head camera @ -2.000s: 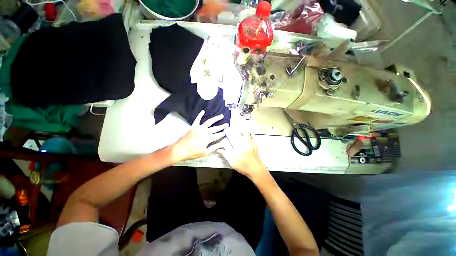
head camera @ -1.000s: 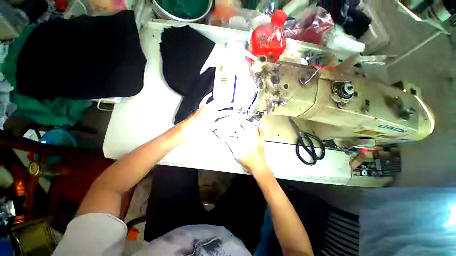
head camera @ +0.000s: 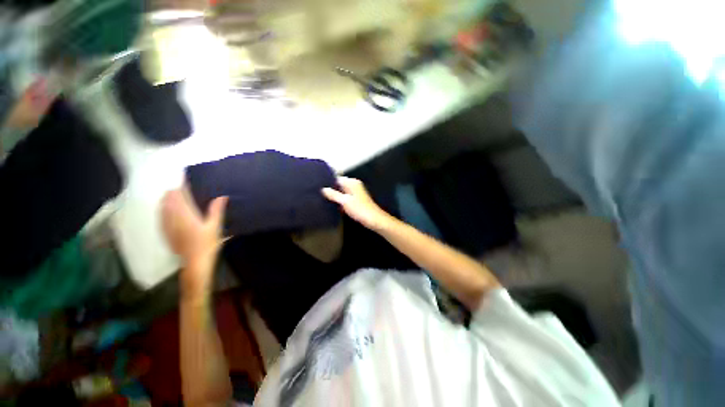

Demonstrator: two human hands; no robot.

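A dark navy or black fabric panel (head camera: pixel 262 191) is spread between my two hands at the front edge of the white table, partly over my lap. My left hand (head camera: pixel 195 226) is at its left end, blurred, with the thumb on the cloth. My right hand (head camera: pixel 354 199) pinches its right edge between thumb and fingers. A small black shaped panel (head camera: pixel 151 103) lies alone farther back on the table. The needle area is blurred and washed out by glare.
Black-handled scissors (head camera: pixel 385 89) lie beside the blurred cream machine (head camera: pixel 318 67). A pile of black panels (head camera: pixel 56 183) is at the left over green cloth (head camera: pixel 60 278). A light blue cloth (head camera: pixel 660 199) hangs at the right.
The view has swung right and blurred. My hands have moved from the needle area to the table's front edge and spread apart, with the fabric panel now out between them.
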